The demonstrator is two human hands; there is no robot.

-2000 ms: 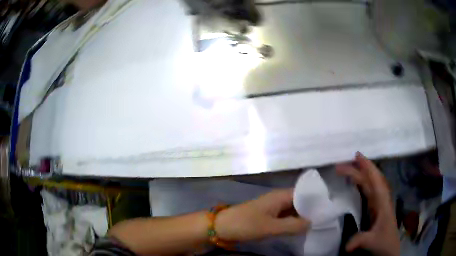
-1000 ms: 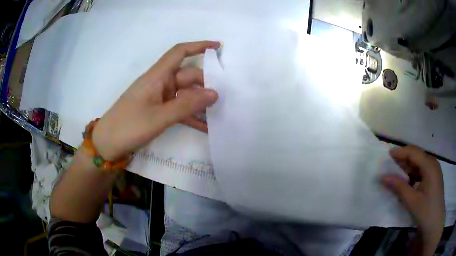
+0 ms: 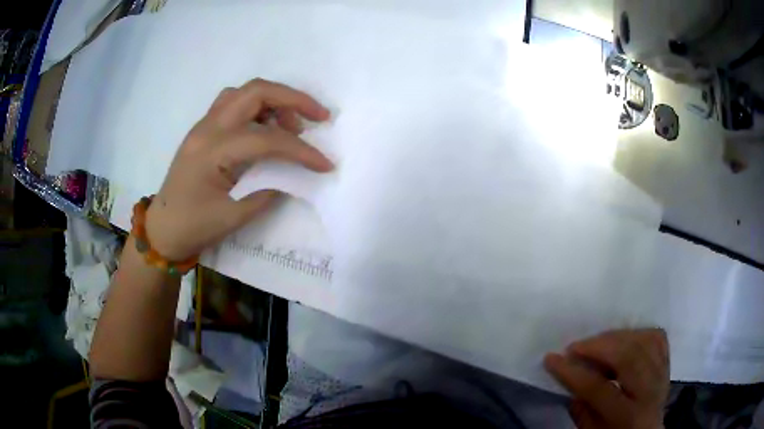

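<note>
A large white fabric panel (image 3: 452, 218) lies over the white table, its right part beside the needle plate and its near edge along the table's front edge. My left hand (image 3: 239, 155) is over the panel's left part, fingers apart and nothing gripped; its thumb is near a curved edge of the panel. My right hand (image 3: 616, 373) is at the panel's near right edge, with fingers curled on the fabric; the exact grip is partly hidden. The sewing machine head (image 3: 683, 38) is at upper right, with the bright-lit needle plate (image 3: 632, 92) left of and below it.
A printed ruler (image 3: 281, 258) shows by the table's front edge. A blue-rimmed, cardboard-lined tray (image 3: 23, 105) is at far left. Crumpled white pieces (image 3: 88, 276) hang below it, beside a yellow frame (image 3: 198, 314). White cloth (image 3: 322, 356) shows below the table edge.
Two seconds ago both hands held a small white piece below the table. Since one second ago, my left hand has let go of the panel's edge, the panel lies flatter, and my right hand has moved nearer and left.
</note>
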